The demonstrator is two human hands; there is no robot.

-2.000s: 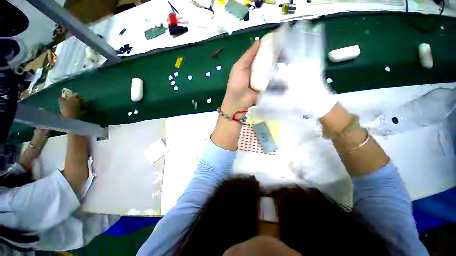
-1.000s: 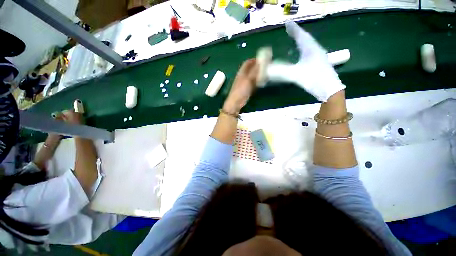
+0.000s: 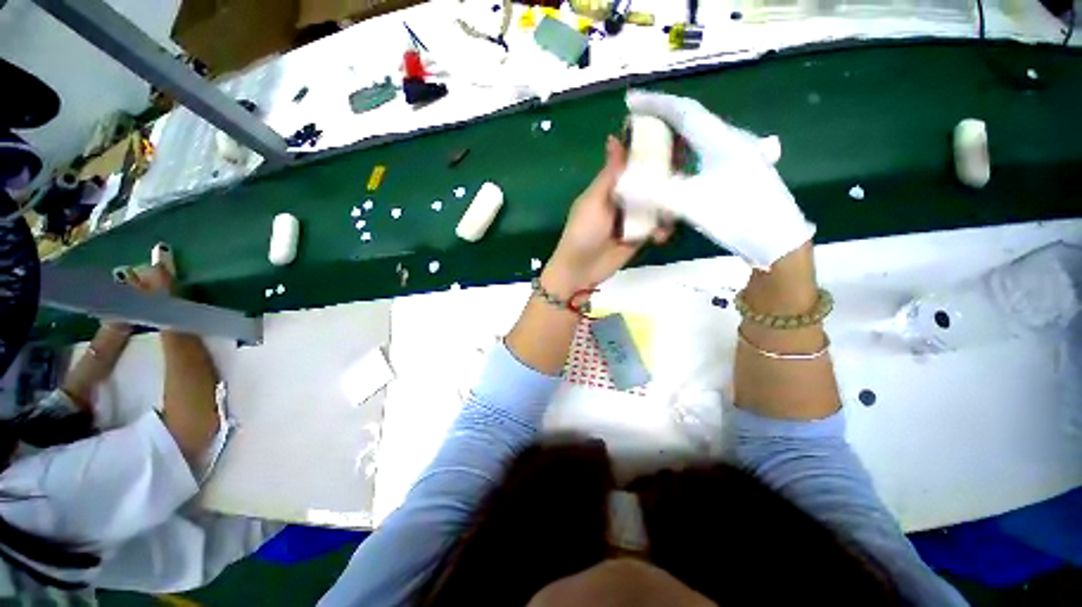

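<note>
A cream-white plastic unit (image 3: 649,145) is held upright between both hands above the green belt. My bare left hand (image 3: 594,232) grips it from the left and below. My right hand (image 3: 726,184), in a white glove, holds it from the right, with fingers across its face. The unit's lower part is partly hidden by fingers. Below the hands, a grey-green pad (image 3: 619,352) rests on a sheet with red dots (image 3: 586,360) on the white table.
The dark green conveyor belt (image 3: 878,142) carries other units (image 3: 479,211), (image 3: 284,238), (image 3: 972,153) and white flecks. Dark round pieces (image 3: 867,398) and clear film (image 3: 937,320) lie right. A coworker's arm (image 3: 190,391) is left. A grey metal bar (image 3: 154,306) crosses there. Tools (image 3: 415,77) lie across the belt.
The white glove has closed around the unit, which was blurred in my left hand a second ago. A unit near the glove is no longer distinctly visible. The other belt units have shifted left.
</note>
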